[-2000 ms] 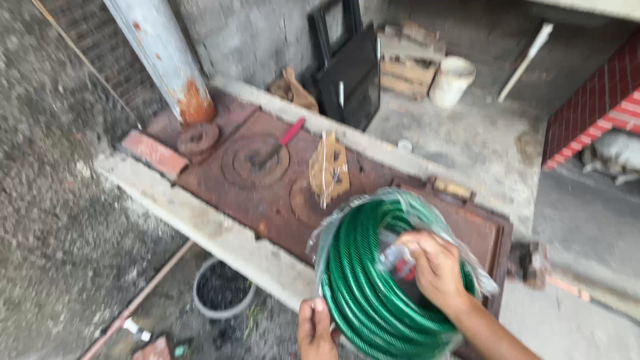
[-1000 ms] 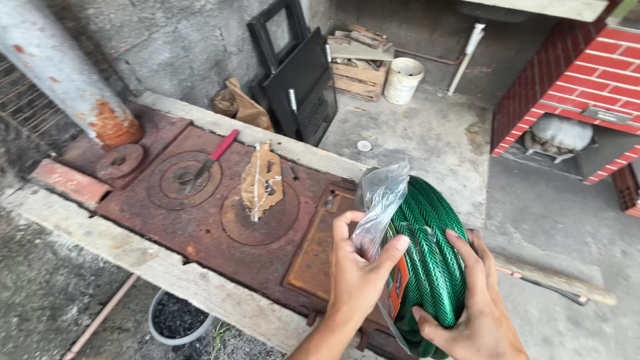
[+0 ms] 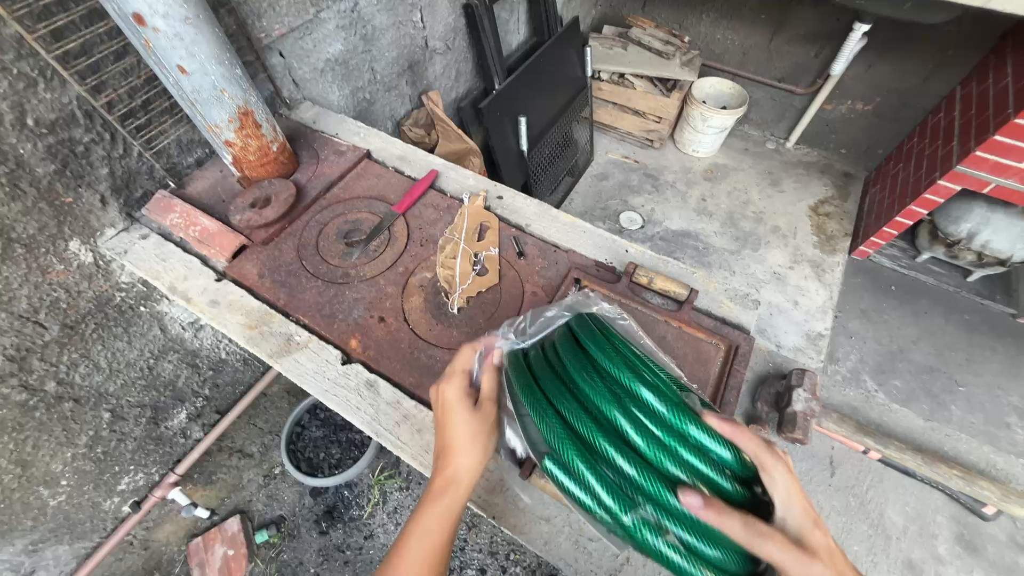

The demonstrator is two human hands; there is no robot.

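A coiled green garden hose (image 3: 632, 432), partly inside clear plastic wrap (image 3: 552, 324), is held over the right end of a rusty cast-iron stove top (image 3: 280, 304). My left hand (image 3: 468, 400) pinches the plastic at the coil's left side. Against the right side of the coil rests my right hand (image 3: 768, 496), fingers spread over the hose. On the stove top lie a knife with a red handle (image 3: 416, 192), a torn piece of cardboard with white string (image 3: 470, 256) and a small dark piece (image 3: 518, 247).
A rusty flue pipe (image 3: 208, 88) rises at the left. Black metal panels (image 3: 536, 112), a wooden crate (image 3: 632, 108) and a white bucket (image 3: 710, 116) stand behind. A sledgehammer head (image 3: 788, 406) is at the right, a tub of charcoal (image 3: 330, 442) below the ledge.
The coil has turned so that its broad green loops face up, while one second ago it stood more on edge with an orange label showing. My left hand has moved to the coil's left edge.
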